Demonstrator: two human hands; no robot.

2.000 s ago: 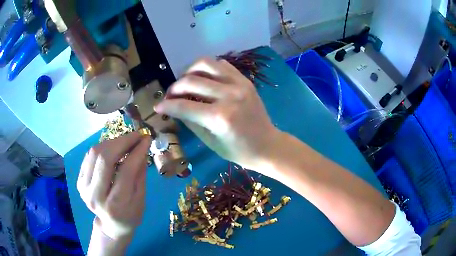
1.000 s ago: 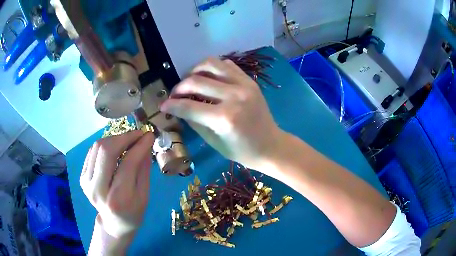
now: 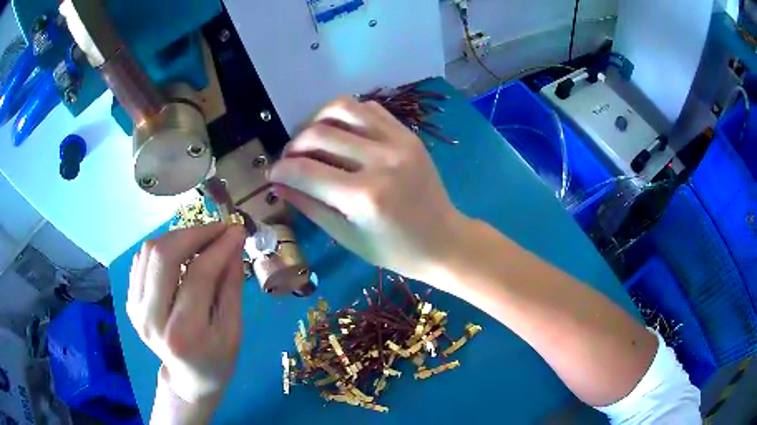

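Note:
My left hand (image 3: pixel 187 303) pinches a small gold brass terminal (image 3: pixel 237 220) between thumb and fingertips, just left of the lower electrode holder (image 3: pixel 282 266). More gold bits show within its curled fingers. My right hand (image 3: pixel 369 178) holds a thin dark red-brown lead wire (image 3: pixel 253 194) in its fingertips, pointing left toward the terminal. The upper electrode holder (image 3: pixel 172 149) is a copper-brown rod with a round block; the upper electrode (image 3: pixel 220 192) is below it, close above the terminal. Whether wire and terminal touch is too small to tell.
Finished pieces (image 3: pixel 373 344) lie heaped at front centre on the teal work mat (image 3: pixel 515 332). Bare terminals (image 3: pixel 192 212) lie behind my left hand. A wire bundle (image 3: pixel 411 108) lies beyond my right hand. The white machine body (image 3: pixel 357 66) stands behind; blue bins flank the mat.
The wire now shows between my right fingertips and the terminal, where it was hard to see before. The hands otherwise stay nearly in place; the whole view has shifted slightly.

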